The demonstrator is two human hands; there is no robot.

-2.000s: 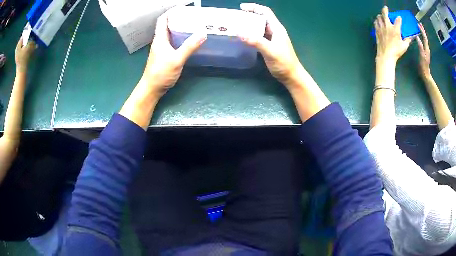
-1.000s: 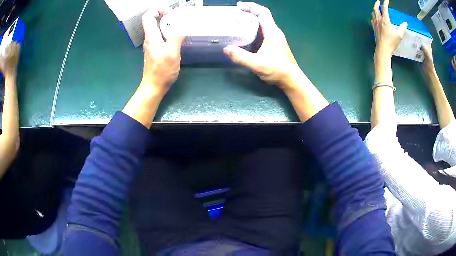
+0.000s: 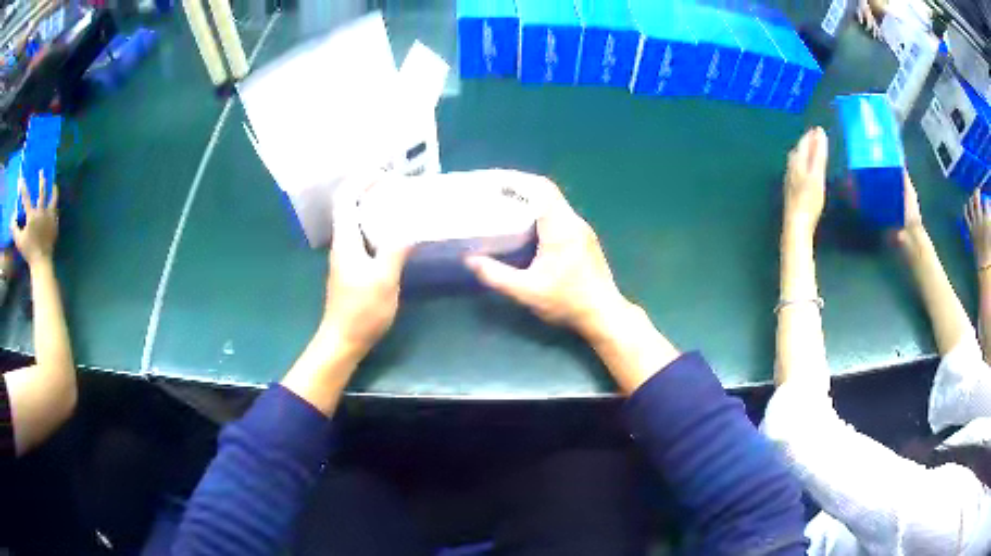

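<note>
A humidifier unit with a white oblong top and a cloudy, darker lower body is held level above the green table, in front of me. My left hand grips its left end. My right hand grips its right end, with the thumb along the near side. An open white retail box with raised flaps stands just behind the unit and to its left. The unit overlaps the box's near corner in view. The unit's underside is hidden.
Several closed blue cartons stand in a row at the table's far side. At right a person's hands are at a blue box. At left another person's hand touches a blue box. Cream posts stand at the far left.
The view has tilted up, showing the blue carton row and more of the open box. Both hands still hold the unit. The right neighbour's box has turned and now shows its blue sides.
</note>
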